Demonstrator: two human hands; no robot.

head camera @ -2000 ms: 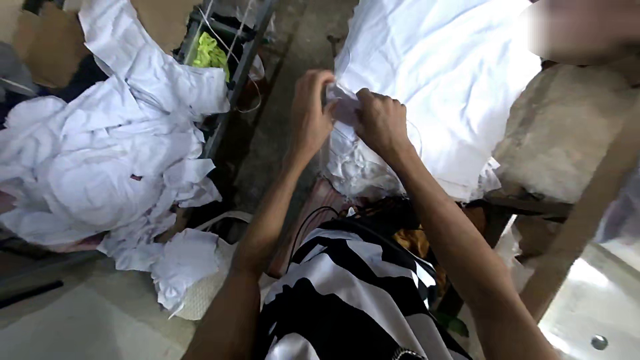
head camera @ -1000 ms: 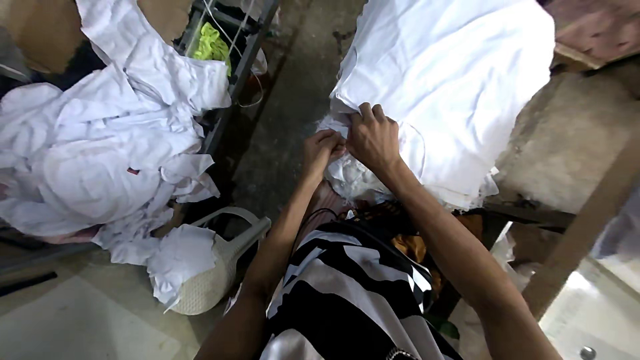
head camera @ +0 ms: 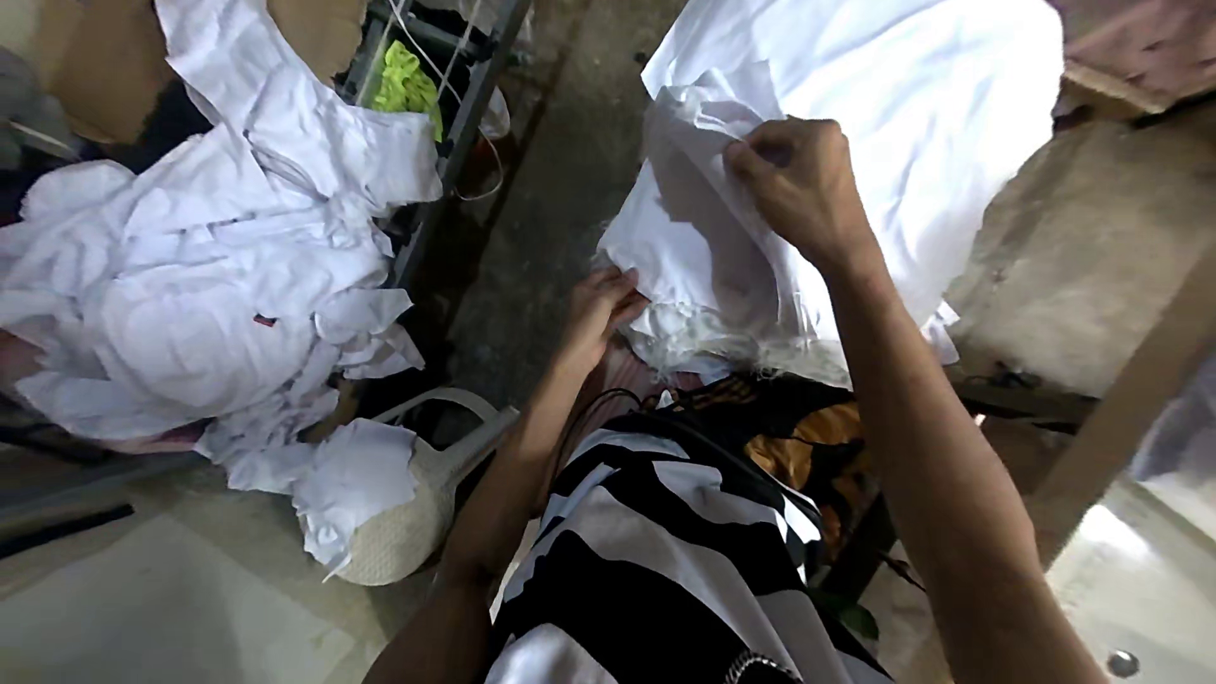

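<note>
A stack of white fabric pieces with frayed lower edges lies in front of me. My right hand pinches the edge of the top piece between thumb and fingers and holds it raised and partly folded back. At the stack's lower left corner, my left hand has its fingers on the fabric edge; whether they grip it is unclear. Loose white threads hang along the near edge, between my hands and my body.
To the left, a heap of white cloth garments rests on a metal frame, with bright yellow-green cloth beside it. A pale plastic chair stands below, partly under white cloth. A wooden beam runs along the right.
My hands, close together at the stack's corner before, have moved apart. The right one has lifted the top fabric's edge up and to the right. A blurred shape at the upper right is gone.
</note>
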